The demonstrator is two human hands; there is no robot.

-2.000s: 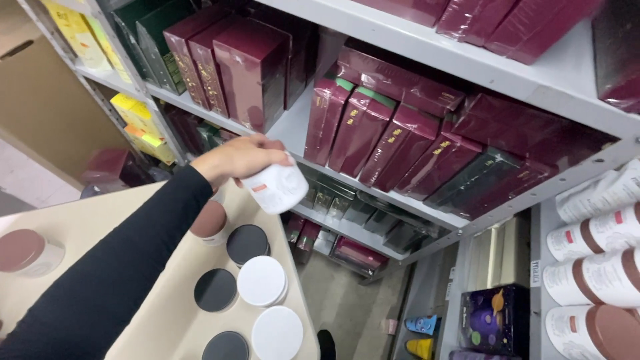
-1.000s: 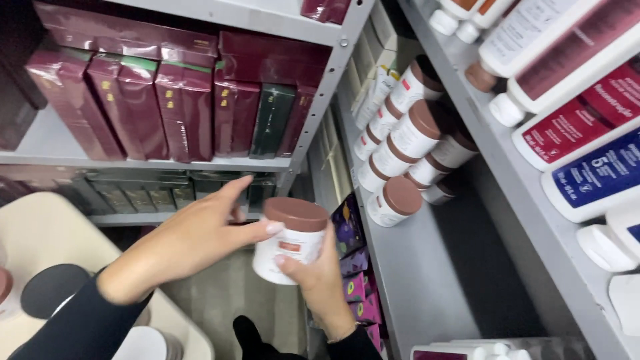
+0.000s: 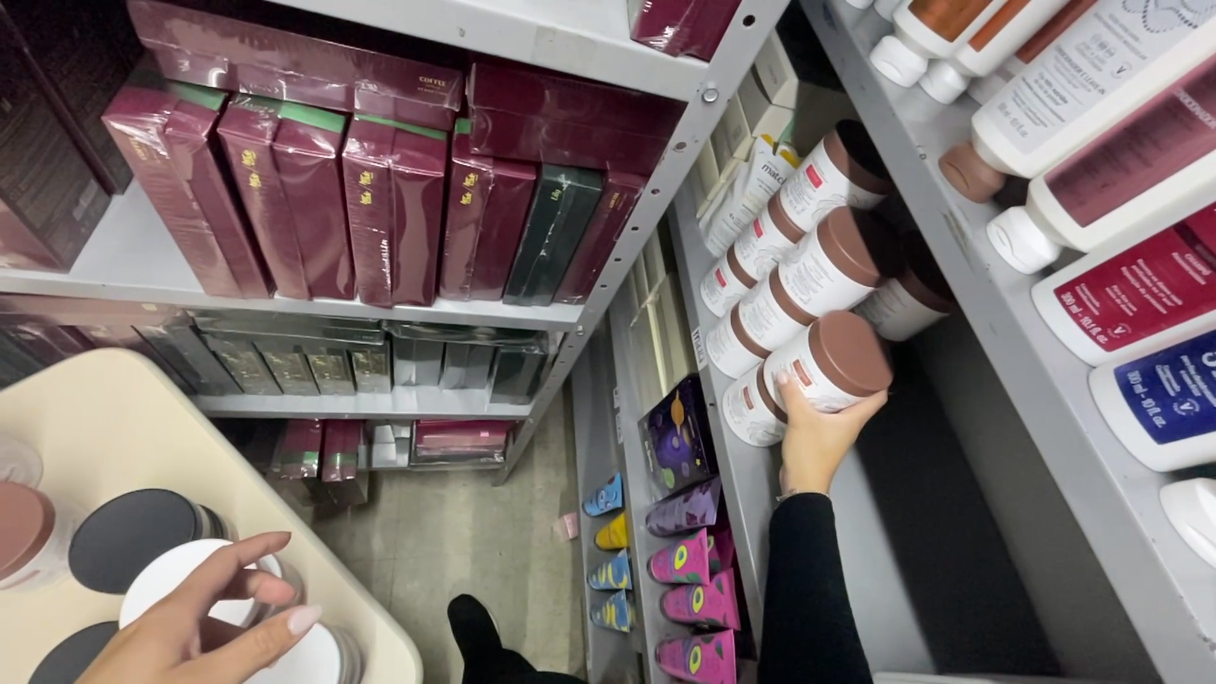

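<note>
My right hand (image 3: 825,432) grips a white jar with a brown lid (image 3: 807,375), which rests on top of another such jar (image 3: 750,408) at the front of the right-hand shelf. Stacked brown-lidded jars (image 3: 779,304) stand just behind it. At lower left, my left hand (image 3: 214,617) is over the cream tray (image 3: 313,513), fingers apart and curved above a white-lidded jar (image 3: 166,575). Whether the fingers touch that lid I cannot tell. A black-lidded jar (image 3: 133,541) and a jar with a reddish-brown lid (image 3: 24,532) stand beside it in the tray.
Maroon boxes (image 3: 399,209) fill the metal shelving (image 3: 532,309) ahead. A grey shelf edge (image 3: 1007,351) with large bottles (image 3: 1130,285) runs above my right arm. Colourful tubes (image 3: 698,608) stand on a lower shelf. My shoe (image 3: 475,622) is on the floor below.
The brown-lidded jar, between both hands a second ago, is now in my right hand at the stack on the right shelf. My left hand has let go of it and moved over the tray.
</note>
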